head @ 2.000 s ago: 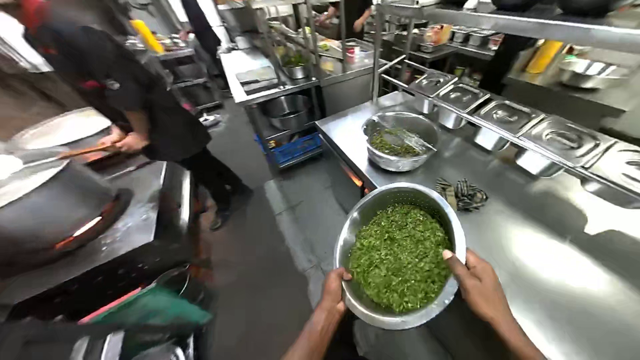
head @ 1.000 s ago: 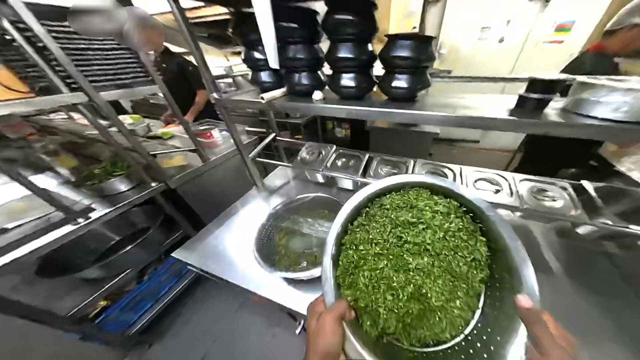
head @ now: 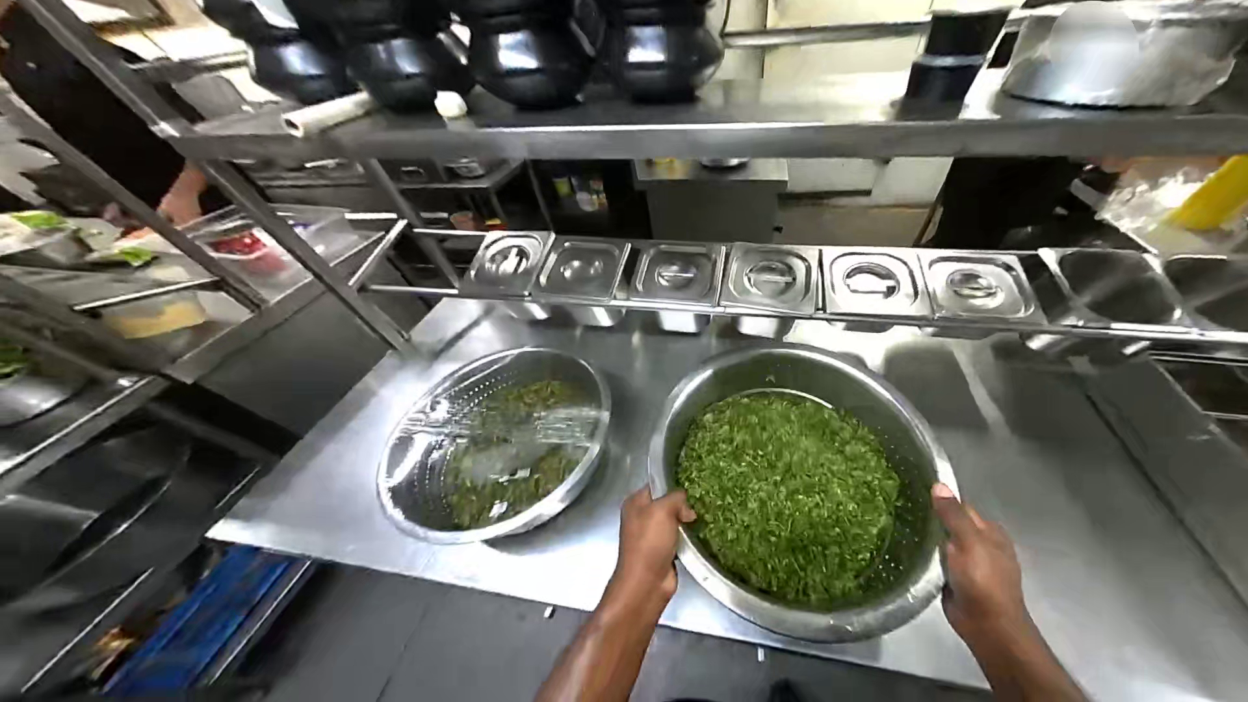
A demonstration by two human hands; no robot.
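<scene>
Both hands grip the rim of a perforated steel colander (head: 907, 419), which holds a heap of chopped green leaves (head: 790, 497). My left hand (head: 651, 541) is on its left rim, thumb over the edge. On the right rim is my right hand (head: 978, 561), its thumb also on top. The colander is over the steel worktop (head: 624, 366); whether its base rests there I cannot tell. To its left, a second colander (head: 492, 531) with greens inside stands on the worktop under clear plastic film (head: 556, 429).
Lidded steel food pans (head: 678, 273) line the back of the worktop. Above them runs a steel shelf (head: 702, 141) with black pots (head: 531, 58). A rack upright (head: 302, 253) rises at the left, near a blue crate (head: 195, 624). People stand beyond.
The view has swung right toward the worktop. The held colander, which was in front of the worktop's edge two seconds ago, is now over the worktop beside the film-covered one.
</scene>
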